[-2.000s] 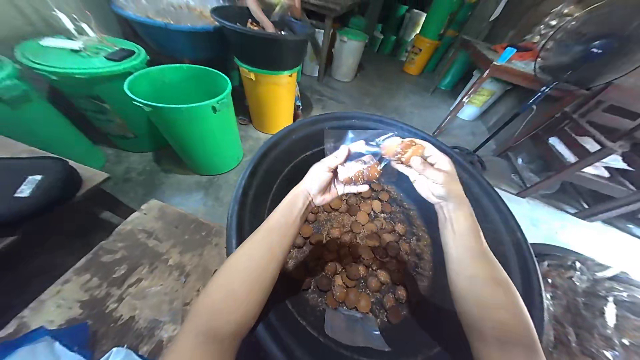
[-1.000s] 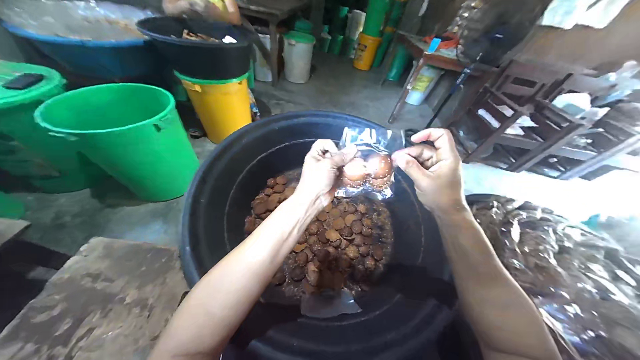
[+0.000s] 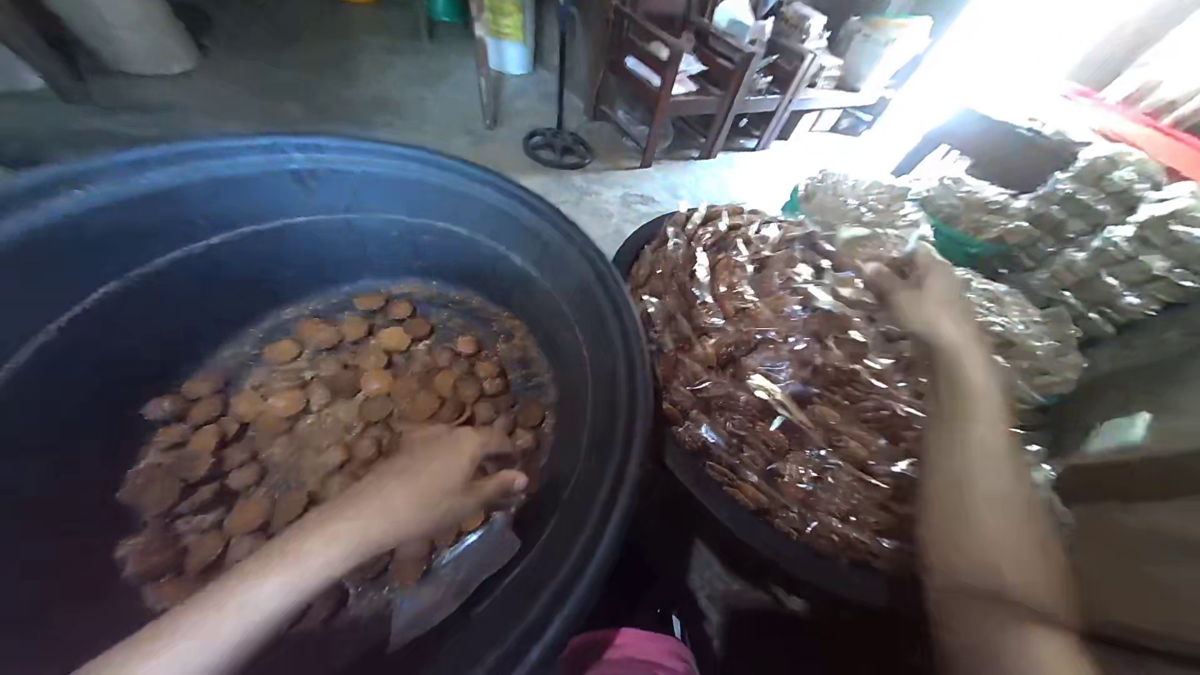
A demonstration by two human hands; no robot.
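Note:
Brown round disc-shaped pieces (image 3: pixel 375 382) lie heaped on the bottom of a large black plastic tub (image 3: pixel 309 178). My left hand (image 3: pixel 441 473) is down at the right side of the heap, its fingers curled against the pieces; whether it grips any cannot be told. Just below it lies a clear plastic sheet or bag (image 3: pixel 455 577). To the right, a round dark container is piled with filled clear plastic packets (image 3: pixel 778 375). My right hand (image 3: pixel 914 281) is blurred over the far right edge of that pile, near a packet; its grip is unclear.
More plastic-wrapped packets (image 3: pixel 1078 244) are heaped at the right, around a green basket rim (image 3: pixel 966 244). Behind stand wooden chairs (image 3: pixel 670 94) bearing items and a black round stand base (image 3: pixel 558 148). A pink thing (image 3: pixel 628 652) shows at the bottom edge.
The hands, together at a clear packet with brown pieces over the tub, have parted: the left down into the heap, the right over to the packet pile. The view has swung right.

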